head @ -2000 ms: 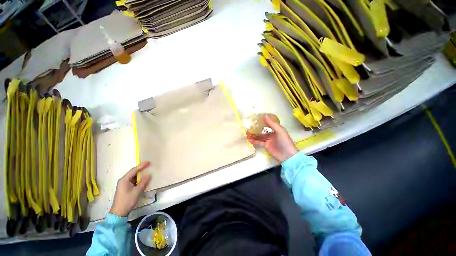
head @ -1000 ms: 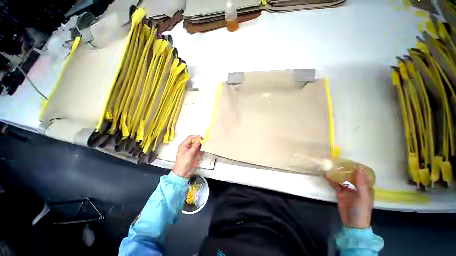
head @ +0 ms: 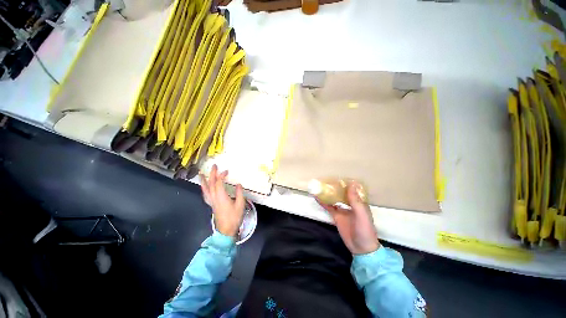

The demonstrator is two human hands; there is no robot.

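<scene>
A beige-grey bag panel (head: 366,143) lies flat on the table, with yellow strips down both sides, two grey tabs at its far edge and a small yellow mark near that edge. My right hand (head: 355,218) holds the squeeze glue bottle (head: 340,190) over the panel's near edge, its pale nozzle end pointing left towards the near left corner. My left hand (head: 222,202) is off the panel at the table's front edge, fingers spread, and holds nothing that I can see. A pale work board (head: 248,143) lies left of the panel.
A bundle with hanging yellow strips (head: 186,87) stands left, beside another panel (head: 112,65). A panel stack (head: 540,149) is at the right. A second amber bottle (head: 309,6) is cut off at the top. A white tub (head: 248,223) sits below the table edge. Yellow tape (head: 478,246) marks the near edge.
My right hand has carried the bottle left, from the panel's near right corner to its near left part. My left hand has let go of the near left corner and opened.
</scene>
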